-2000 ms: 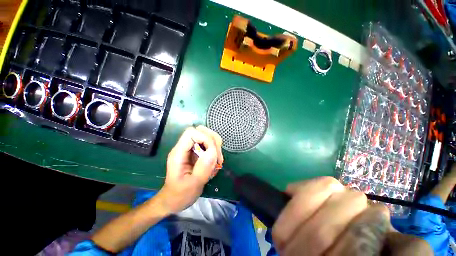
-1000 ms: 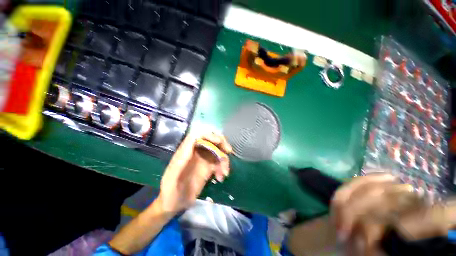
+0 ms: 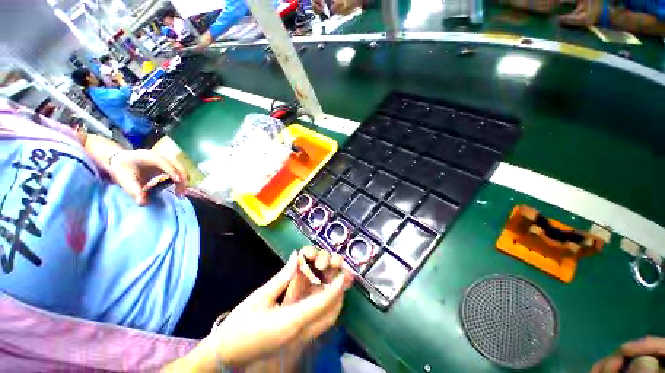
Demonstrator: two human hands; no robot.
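Note:
Near the black tray's (image 3: 421,188) front edge, two bare hands overlap. One comes from the person at the left; the other, seemingly my left hand (image 3: 312,271), rises behind it from a blue sleeve. Fingers are bent together; whether a case is between them cannot be told. Several silver ring-shaped watch cases (image 3: 336,233) sit in the tray's near row. My right hand (image 3: 633,358) is cut off at the bottom right corner, fingers curled; its hold is hidden. A round grey perforated disc (image 3: 508,320) lies on the green mat, with an orange fixture (image 3: 543,246) behind it.
A yellow bin (image 3: 262,213) with an orange-red item and clear plastic bags (image 3: 251,156) stands left of the tray. A person in light blue (image 3: 95,240) is close at the left, other hand around a dark item. A loose silver ring (image 3: 646,270) lies right. A slanted post stands behind.
The view has swung left, bringing the neighbouring person and whole yellow bin into sight. A second hand now meets my left hand by the tray. The screwdriver and clear tray are out of view.

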